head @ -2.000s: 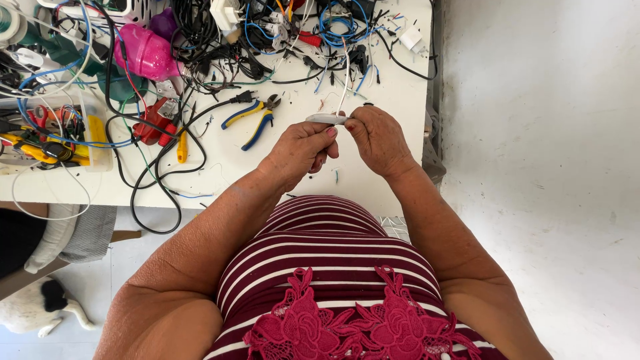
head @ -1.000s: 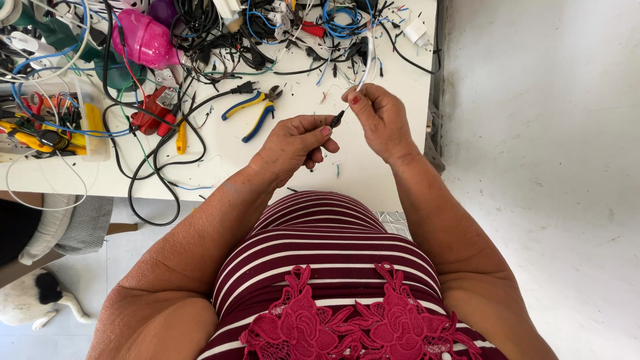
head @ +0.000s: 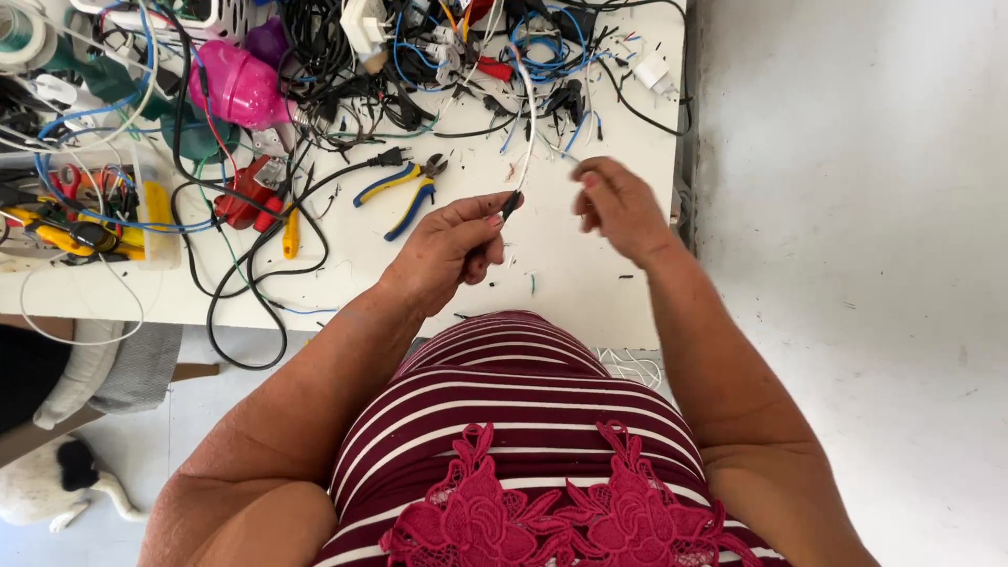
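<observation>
My left hand pinches a short black piece at the lower end of a white cable, above the white table. From there the cable curves up and away, its far end reddish near the coiled blue wire. My right hand is apart from it, to the right, fingers curled loosely and somewhat blurred; nothing shows between them. Diagonal cutting pliers with blue and yellow handles lie left of the cable, jaws towards the back. A black power plug lies beside their handles.
Tangled cables, a pink bulb-shaped object, a red tool and a white adapter crowd the back left. A clear bin of tools stands at far left. Wire scraps dot the table. A black and white animal lies on the floor.
My right hand has come off the cable and moved right. My left hand still holds the black piece. Two seconds ago both hands were together at a pale, flat piece.
</observation>
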